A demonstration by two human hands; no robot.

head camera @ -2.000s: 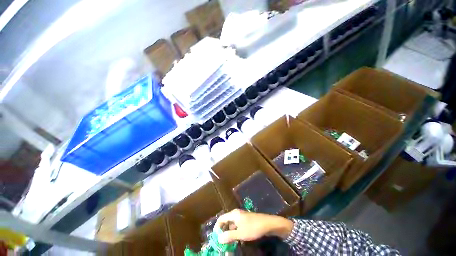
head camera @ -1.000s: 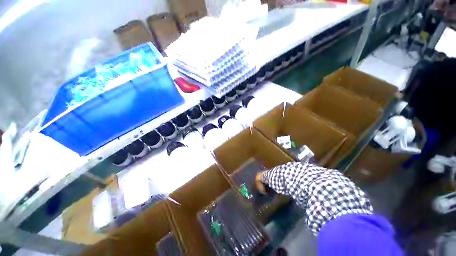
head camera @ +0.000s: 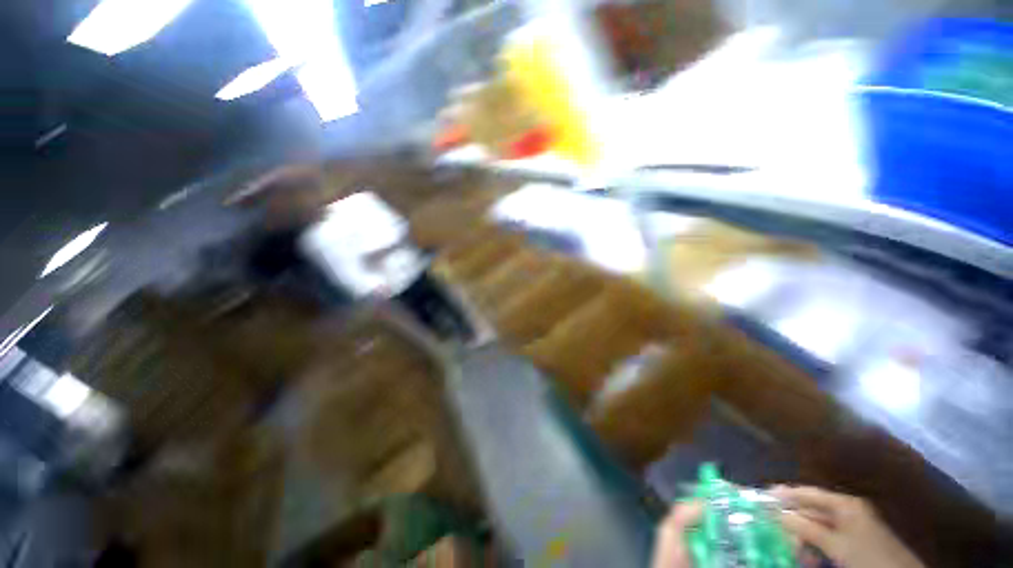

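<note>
The picture is strongly blurred. A bunch of shiny green accessory packets is at the bottom right edge. My left hand, cut off by the picture's edge, holds the bunch from its left side. My right hand has its fingers on the bunch's right side. Both hands are above an open brown carton in a row. A dark flat panel lies in the carton just beyond the hands.
A row of open brown cartons runs away to the upper left beside a green-edged line. The blue tote stands on the white shelf at upper right. Yellow and red items are farther back. A blurred white shape is left of the row.
The view has swung left along the line, moving the blue tote to the right edge. My right hand has left the carton it was reaching into; both hands now show at the green packets.
</note>
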